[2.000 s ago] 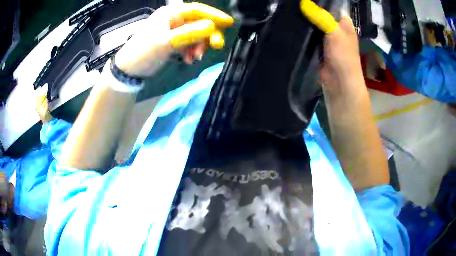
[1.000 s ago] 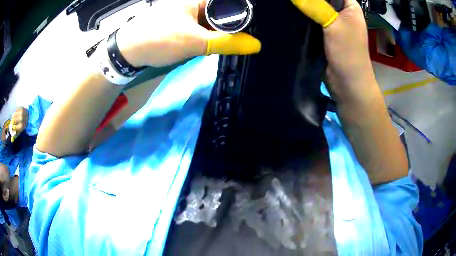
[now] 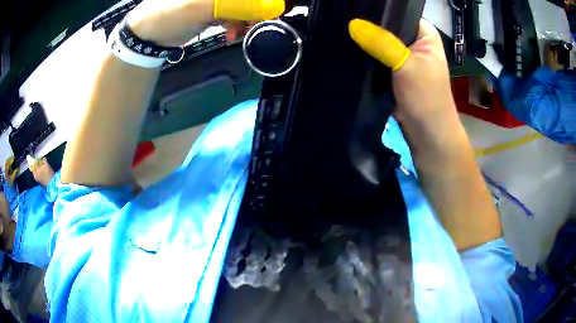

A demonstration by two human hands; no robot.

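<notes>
A black control panel assembly (image 3: pixel 335 120) is held lengthwise in front of my chest, its top end cut off by the frame. A round dark knob with a bright silver ring (image 3: pixel 273 48) stands at its left edge, above a key strip (image 3: pixel 266 135). My right hand (image 3: pixel 417 69) grips the panel's right side, its yellow-capped thumb on the surface and its fingers hidden. My left hand (image 3: pixel 215 16) is at the top edge, partly cut off. Its yellow-capped thumb lies just above the knob, by the panel's edge; whether it touches or grips is unclear.
More black panels lie on white sheets at upper left and upper right (image 3: pixel 518 38). A dark green surface with a curved handle-like shape (image 3: pixel 201 88) lies behind the left forearm. Co-workers in blue sleeves (image 3: pixel 543 104) are at both sides. A red object (image 3: pixel 489 104) is at right.
My left hand has moved up from below the knob to above it. The knob now shows lower and further left. My right hand keeps its grip on the panel.
</notes>
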